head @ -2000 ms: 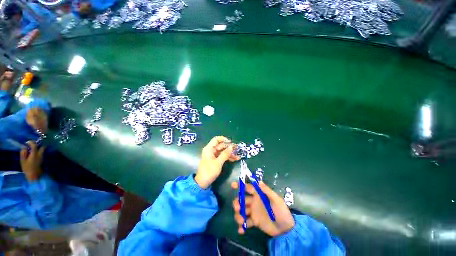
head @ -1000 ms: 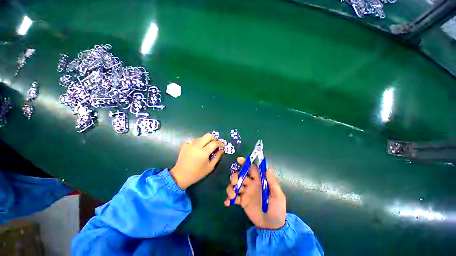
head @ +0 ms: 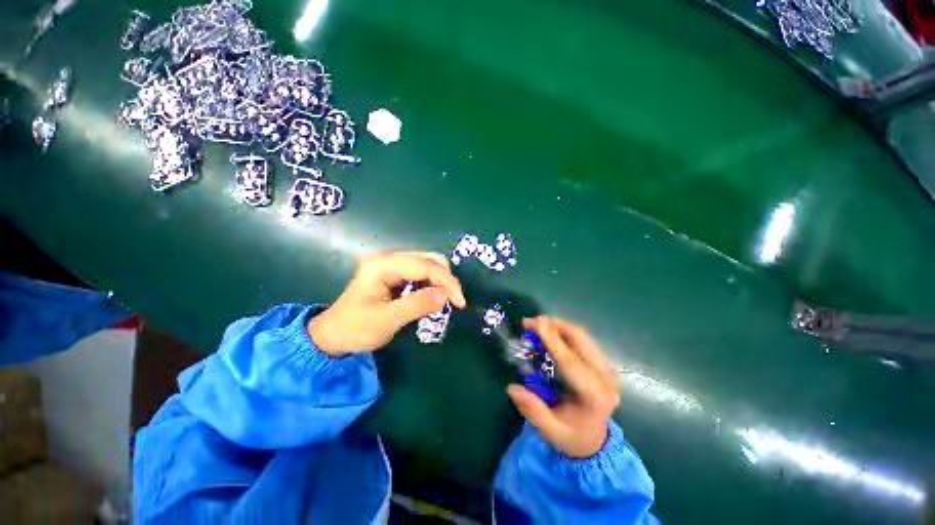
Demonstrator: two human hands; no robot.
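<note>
My left hand (head: 395,297) is bare and holds a small silvery moulded shot (head: 433,326) between thumb and fingers, low over the green bench. My right hand (head: 566,388) is closed round the blue-handled side cutters (head: 533,361), whose jaws point left and are blurred. A cluster of small shiny trimmed parts (head: 486,251) lies just beyond my left hand. Another small part (head: 493,317) lies between my hands, near the cutter jaws. The large heap of untrimmed shots (head: 231,87) lies to the upper left.
A white hexagonal piece (head: 384,125) lies right of the heap. Small silvery pieces (head: 44,130) lie at the far left. A dark metal post (head: 866,328) stands at the right. Another silvery heap (head: 813,21) lies beyond the far strip. A brown box (head: 23,410) is below the bench edge.
The cutters have turned from upright to pointing left, with my fingers closed over them. My left hand has moved off the small cluster and now holds a shot. The view has shifted.
</note>
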